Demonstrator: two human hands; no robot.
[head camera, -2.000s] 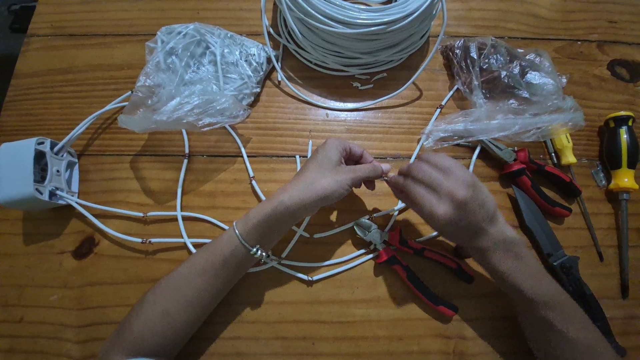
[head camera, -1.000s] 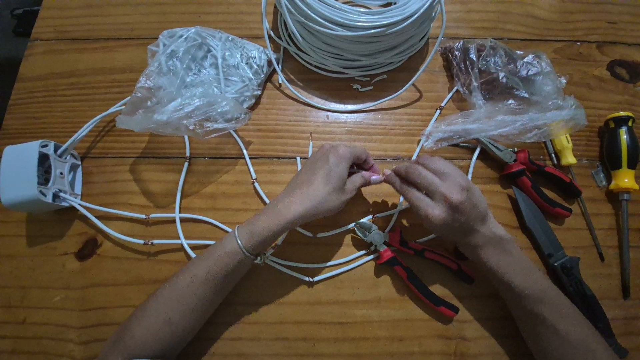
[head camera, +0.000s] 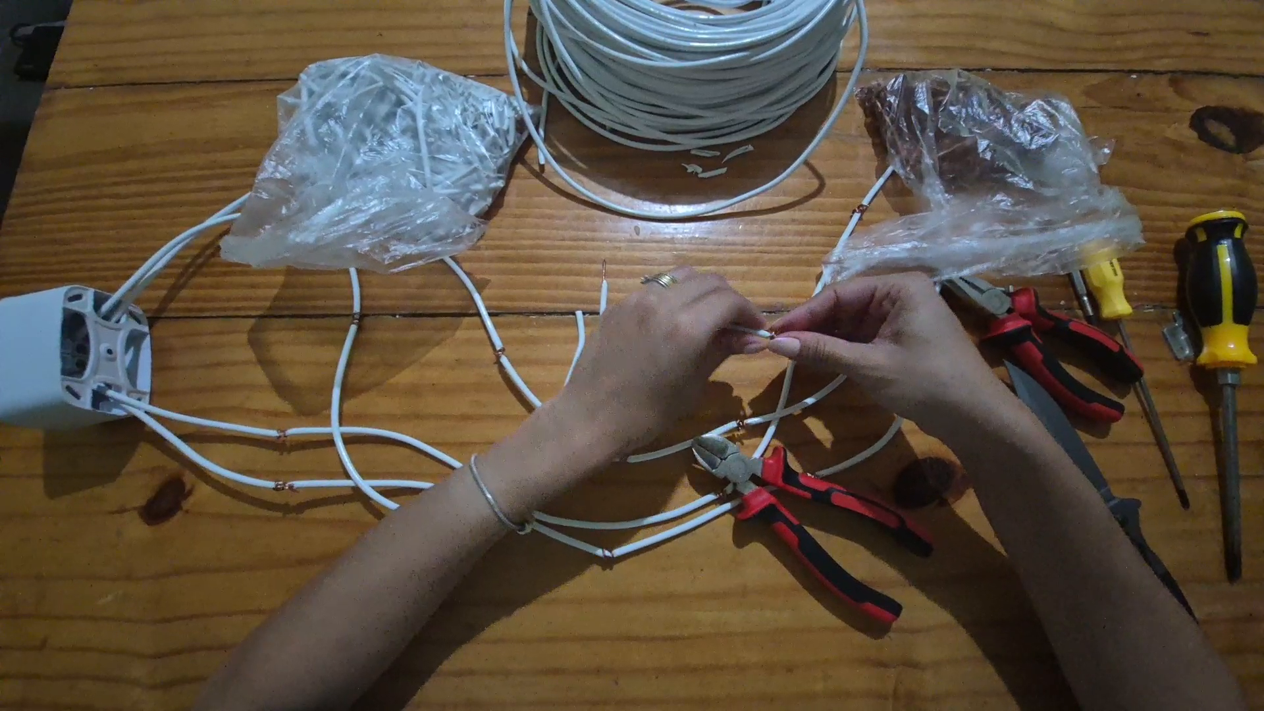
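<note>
My left hand (head camera: 667, 355), with a ring and a bracelet at its wrist, grips a white insulated wire (head camera: 752, 331) whose end pokes out between the fingers. Thumb and forefinger of my right hand (head camera: 869, 346) pinch that end, where a bit of copper shows. Below the hands, diagonal cutting pliers (head camera: 726, 459) with red and black handles lie over white wires (head camera: 657, 541) that have bare copper twists along them. Some of these wires run into a white plastic housing (head camera: 59, 355) at the left. Another wire end with bared copper (head camera: 604, 286) stands out beside my left hand.
A coil of white cable (head camera: 691, 89) lies at the back, with insulation scraps (head camera: 711, 172) beside it. Plastic bags hold white pieces (head camera: 385, 158) and copper-coloured material (head camera: 987, 148). At the right lie pliers (head camera: 1057, 355), a knife (head camera: 1076, 444) and two screwdrivers (head camera: 1224, 296) (head camera: 1108, 281).
My left hand has turned, so its back and ring now show. The fingers of both hands stay close together at the wire.
</note>
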